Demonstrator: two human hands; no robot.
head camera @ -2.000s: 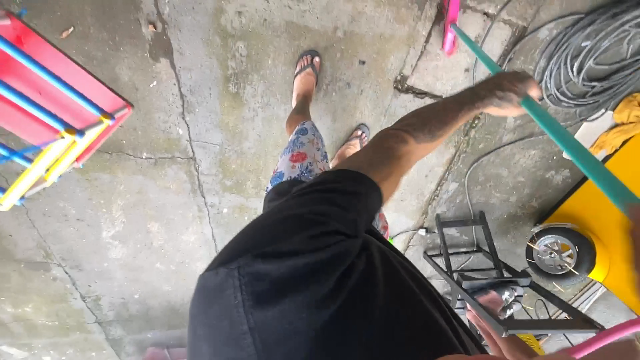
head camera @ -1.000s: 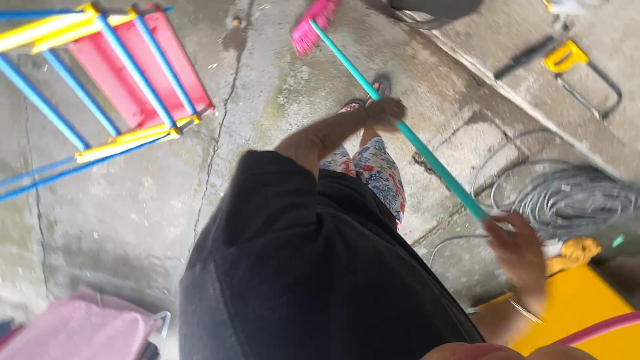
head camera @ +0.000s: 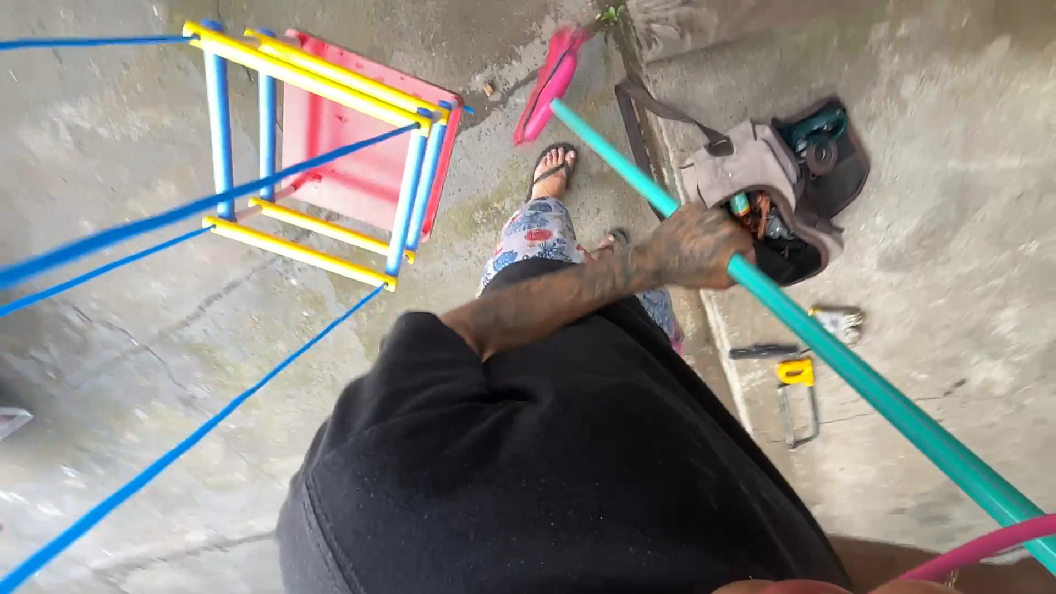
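My left hand [head camera: 705,246] grips the teal handle [head camera: 879,388] of a broom partway along its length. The handle slants from upper centre to the lower right edge. At its upper end is the pink, slightly blurred broom head [head camera: 554,87], beyond my sandalled foot [head camera: 551,172]. My right hand is out of the frame; only part of an arm shows at the bottom right, by a pink curved tube or band [head camera: 982,546].
Left: an overturned stool with a red seat [head camera: 346,148] and blue-and-yellow frame, with blue cords [head camera: 198,433] stretching from it. Right: an open grey tool bag [head camera: 742,169], a yellow-handled hacksaw [head camera: 796,373] and a dark tool [head camera: 763,351] on cracked concrete.
The view has shifted a lot, bringing the tool bag into full sight. My right hand, on the handle one second ago, has left the frame. My left hand still holds the handle.
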